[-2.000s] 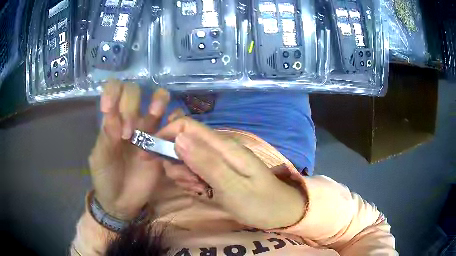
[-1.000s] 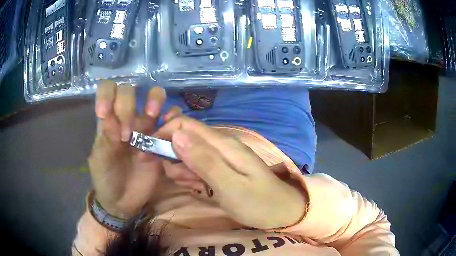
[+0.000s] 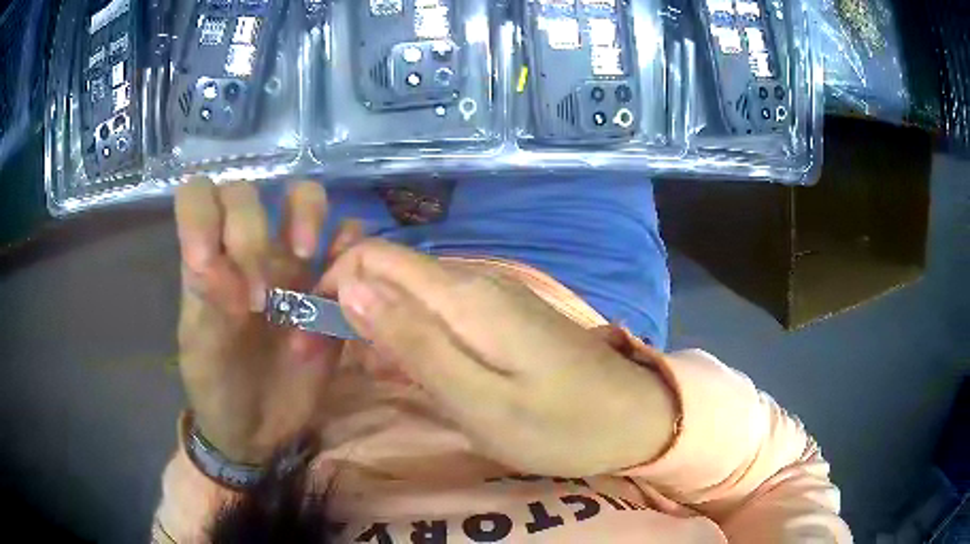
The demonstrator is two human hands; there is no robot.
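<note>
Shiny metal nail clippers [image 3: 312, 313] are held over the lap, left of the middle. My right hand [image 3: 495, 356] pinches their lever end between thumb and fingers. The jaw end touches or nearly touches a fingertip of my left hand [image 3: 250, 319]. My left hand is raised with its palm toward me and its fingers apart and bent. It holds nothing that I can see. Part of its thumb side is hidden behind the clippers and my right hand. The fingernail at the jaws is too small to make out.
A clear plastic blister tray [image 3: 425, 162] lies across the top, with a dark device housing [image 3: 580, 80] in each of several pockets. A bag of small gold-yellow parts [image 3: 859, 43] is at the top right. An open brown cardboard box [image 3: 851, 228] stands right of the blue trousers.
Both hands and the clippers have shifted slightly left. The dark ring-like piece seen below my right hand's fingers is now hidden. The tray sits slightly higher in the view.
</note>
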